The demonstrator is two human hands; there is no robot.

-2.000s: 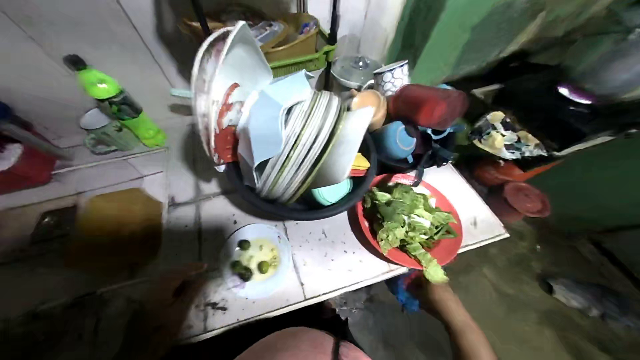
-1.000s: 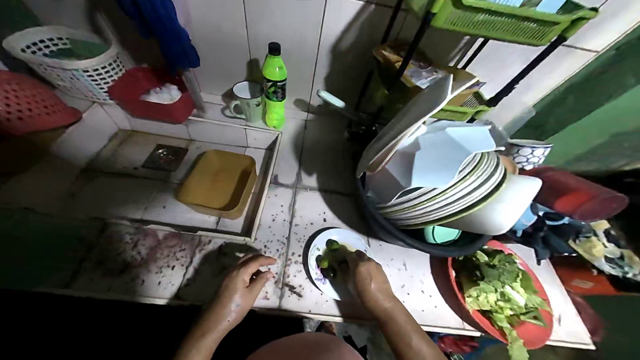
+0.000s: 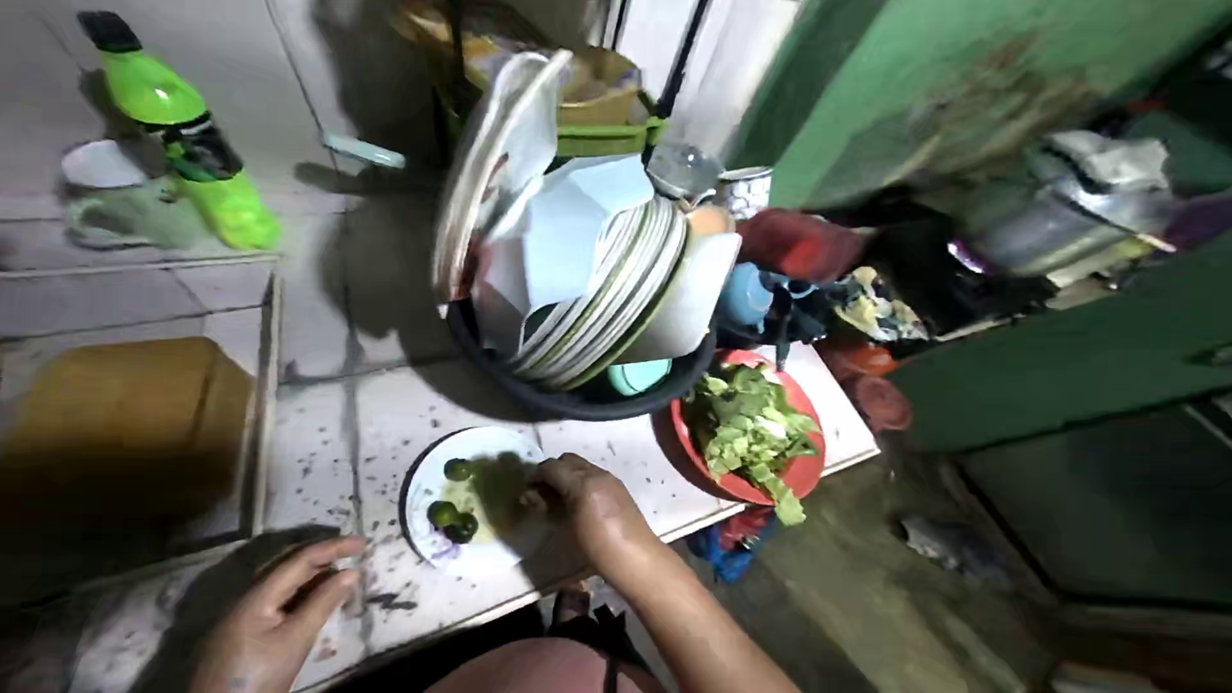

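A white plate lies on the tiled counter near its front edge, with several small green citrus fruits and some pale yellowish liquid on it. My right hand is over the plate's right side, fingers curled together; whether something is between them is hidden. Left of the plate, my left hand hovers over the counter with thumb and fingers apart and nothing in it. Right of the plate sits a red plate heaped with cut leafy greens, some hanging over its edge.
Behind the plate, a dark basin holds stacked plates and bowls. At left are a sink with a yellow-brown basin, a green bottle and a mug. Cups and a red container stand behind the greens.
The view has swung right since one second ago. My right hand has shifted from over the plate's middle to its right side. My left hand stays left of the plate.
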